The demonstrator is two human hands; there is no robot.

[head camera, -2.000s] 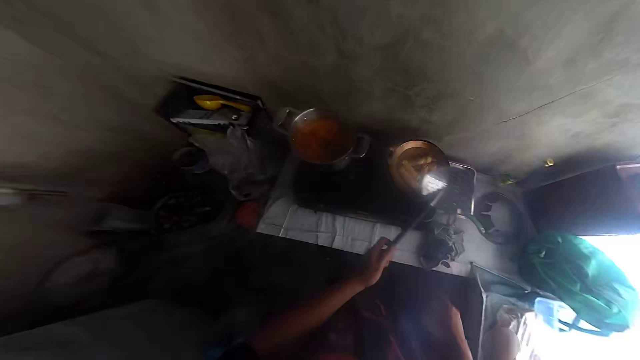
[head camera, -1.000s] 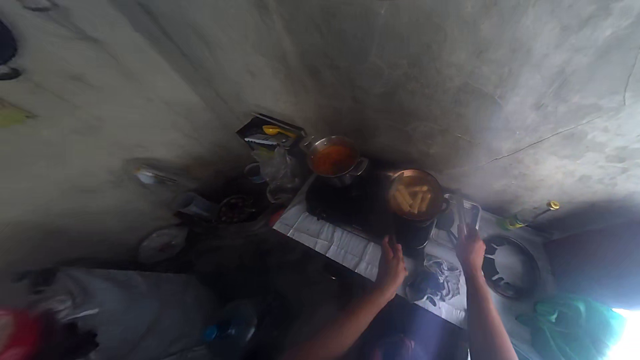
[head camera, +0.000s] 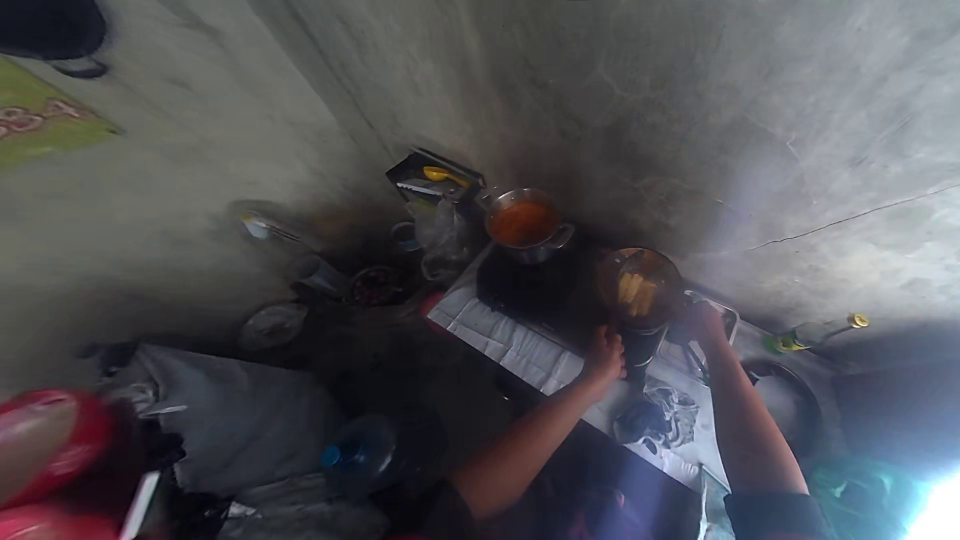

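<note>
A round pan [head camera: 651, 300] with several pale yellow, stick-shaped food pieces [head camera: 636, 293] is at the right end of the dark stove [head camera: 525, 289]. My left hand [head camera: 604, 358] is just below the pan's front left edge, fingers bent; whether it grips anything is unclear. At the pan's right side is my right hand [head camera: 705, 326], its fingers in dark blur, so its hold is hidden. A two-handled metal pot [head camera: 525, 225] of orange-red food stands on the left of the stove.
Behind and left are a black tray [head camera: 409, 169] with a yellow utensil [head camera: 444, 176] and a clear plastic bag [head camera: 444, 236]. A glass bottle [head camera: 806, 336] stands at right, beyond a round dark-rimmed vessel [head camera: 780, 405]. Crumpled plastic [head camera: 675, 416] lies in front.
Two seconds ago a hand held a long utensil to the pan; now both hands are beside it. The food pieces, spread out one second ago, lie bunched. The view has shifted.
</note>
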